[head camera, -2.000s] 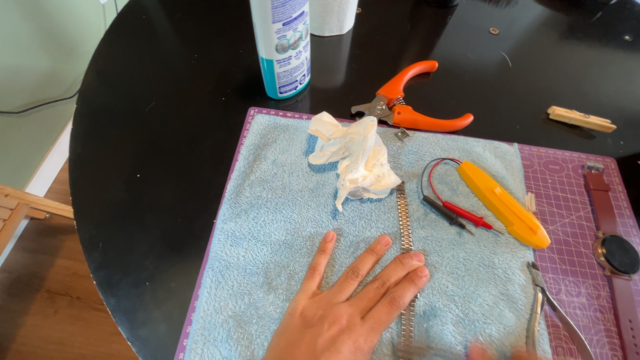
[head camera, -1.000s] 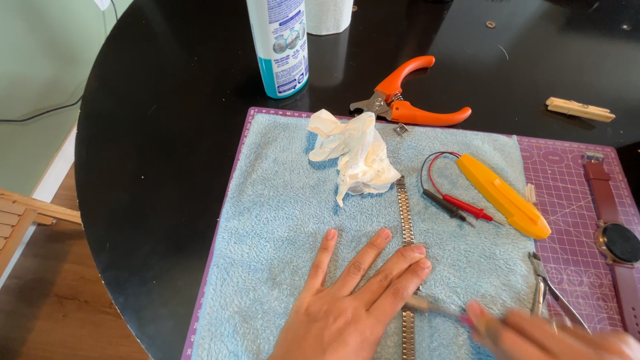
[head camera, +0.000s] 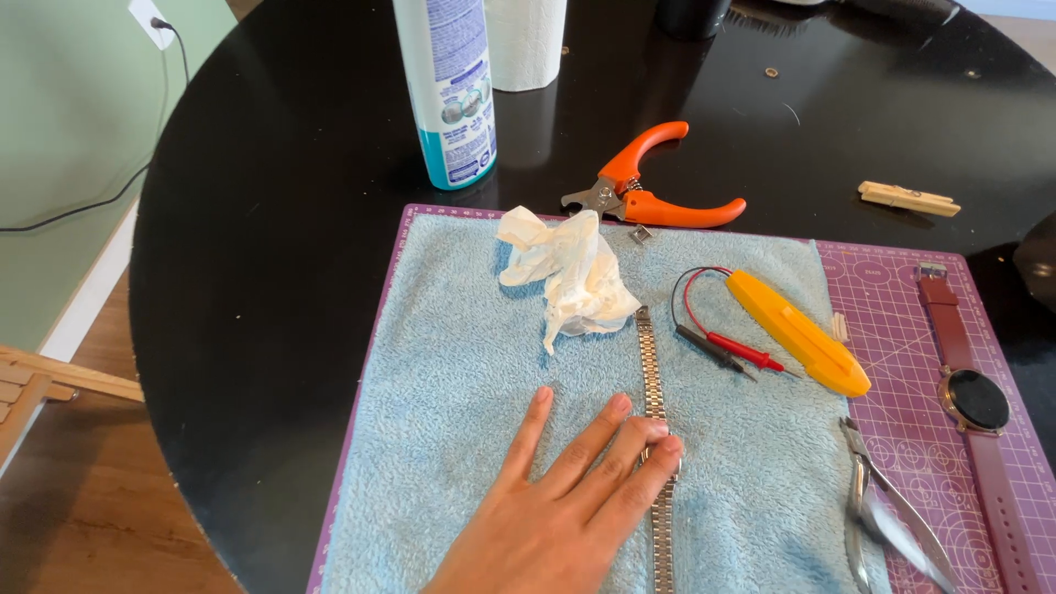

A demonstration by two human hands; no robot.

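Observation:
My left hand (head camera: 569, 487) lies palm down on the light blue towel (head camera: 445, 371), its fingers spread. Its fingertips rest on a metal-bracelet wristwatch (head camera: 652, 363) laid lengthwise; they cover most of the watch case. At the top end of the bracelet sits a crumpled white tissue (head camera: 569, 268). Right of the bracelet are a yellow tester (head camera: 796, 334) and its black probe (head camera: 714, 353) and red probe (head camera: 747, 351). Metal nippers (head camera: 858, 487) lie at the towel's right edge, with a blurred pale shape beside their handles. My right hand is out of view.
Orange-handled clippers (head camera: 652, 186) lie behind the towel, beside a spray can or bottle (head camera: 454, 99) and a white paper roll (head camera: 528, 41). A wooden clothespin (head camera: 907, 199) is on the black table (head camera: 264, 247). A smartwatch (head camera: 976, 402) with a brown strap lies on the purple cutting mat (head camera: 891, 330).
My right hand, seen one second ago at the lower right with a thin tool near the watch, has left the view. My left hand stays on the watch.

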